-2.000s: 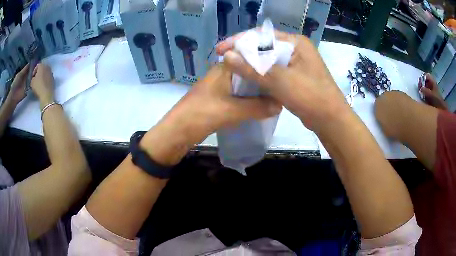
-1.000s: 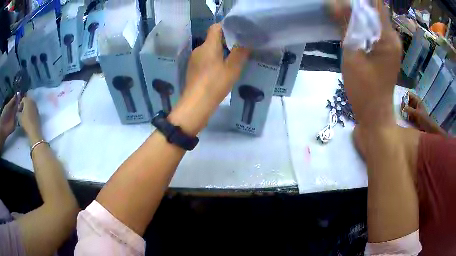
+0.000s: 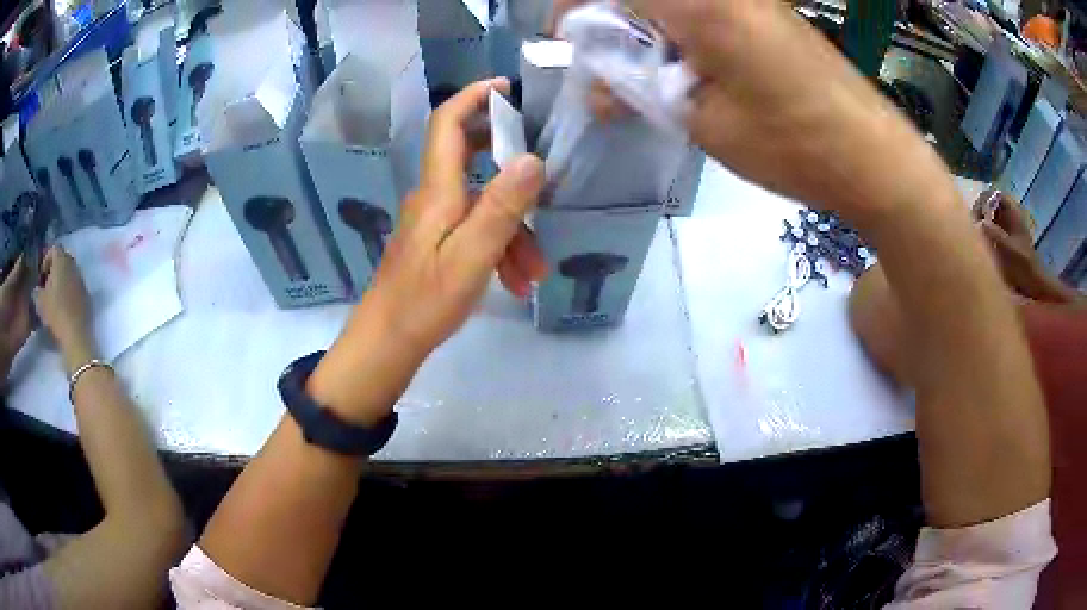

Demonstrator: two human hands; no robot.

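A pale blue-grey retail box stands upright in front of me. A wrinkled white translucent bag is at its open top, its lower end apparently inside; what it contains is hidden. My right hand grips the bunched upper end of the bag, its fingertips near the picture's top edge. My left hand is at the box's left upper side, thumb and fingers around a raised white flap.
Open retail boxes stand at the left and behind. A white coiled cable and a pile of small dark parts lie at right. Another person's arm is at left, and another person's hand at right.
The bag has gone from lying sideways above the box to hanging down at its mouth. My left hand has left the bag and moved to the box flap. My right hand has moved left.
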